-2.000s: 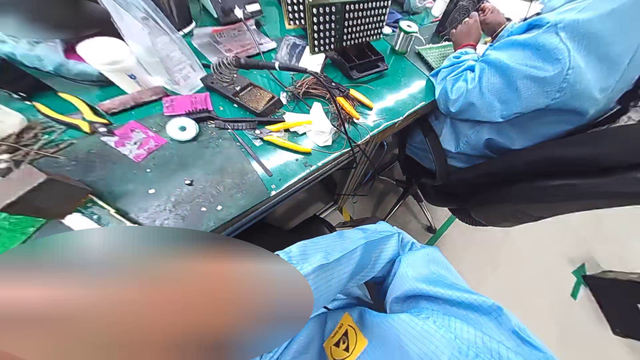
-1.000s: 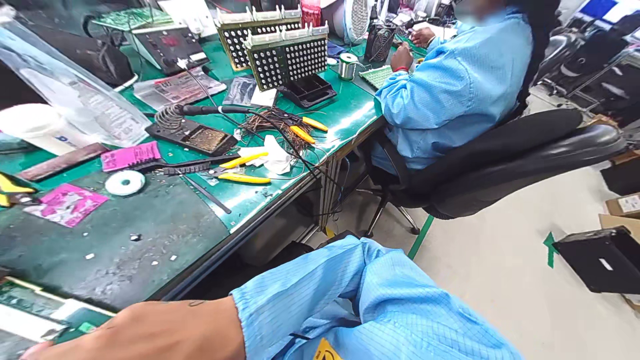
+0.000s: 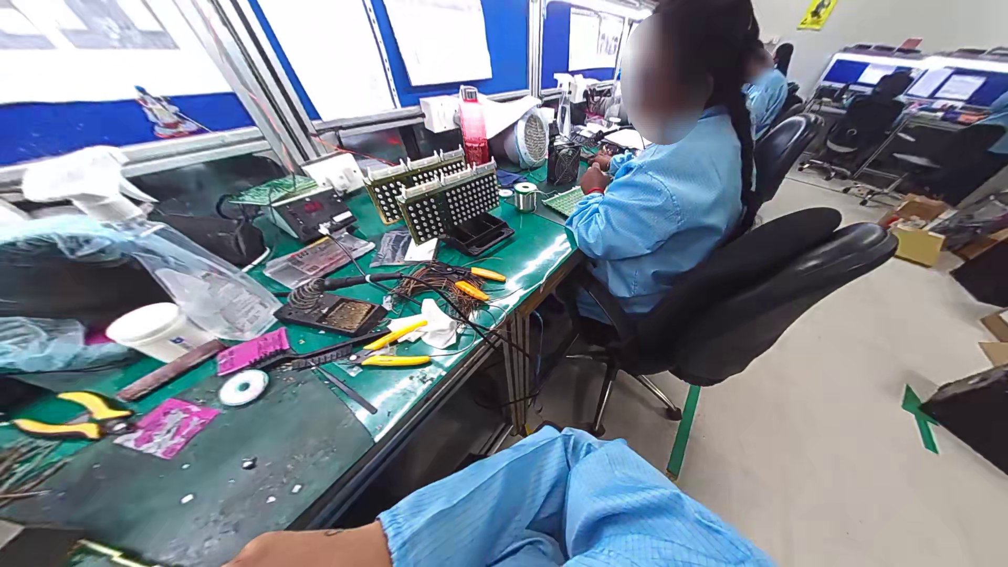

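Observation:
Only the back and wrist of my right hand [image 3: 307, 549] show at the bottom edge, below a blue sleeve; its fingers are cut off, so any grip is hidden. My left hand is out of view. Left of my right hand, the edge of a circuit board [image 3: 114, 554] shows. Beyond lie a pink packet [image 3: 169, 428], a white spool [image 3: 243, 387], yellow-handled pliers [image 3: 79, 417], yellow-handled cutters [image 3: 398, 360] and a black brush [image 3: 331, 352]. A soldering iron stand with sponge [image 3: 339, 313] sits farther back, near tangled wires [image 3: 433, 287].
Upright boards with white round parts [image 3: 453, 201] stand near a black tray [image 3: 476, 235]. A spray bottle [image 3: 197, 276] and white tub [image 3: 157, 331] are at left. At right, a co-worker in blue [image 3: 661, 205] sits on a black chair [image 3: 756, 299].
The view has tilted up strongly, bringing in the wall panels. My right hand, shown more fully one second ago, is now mostly below the frame.

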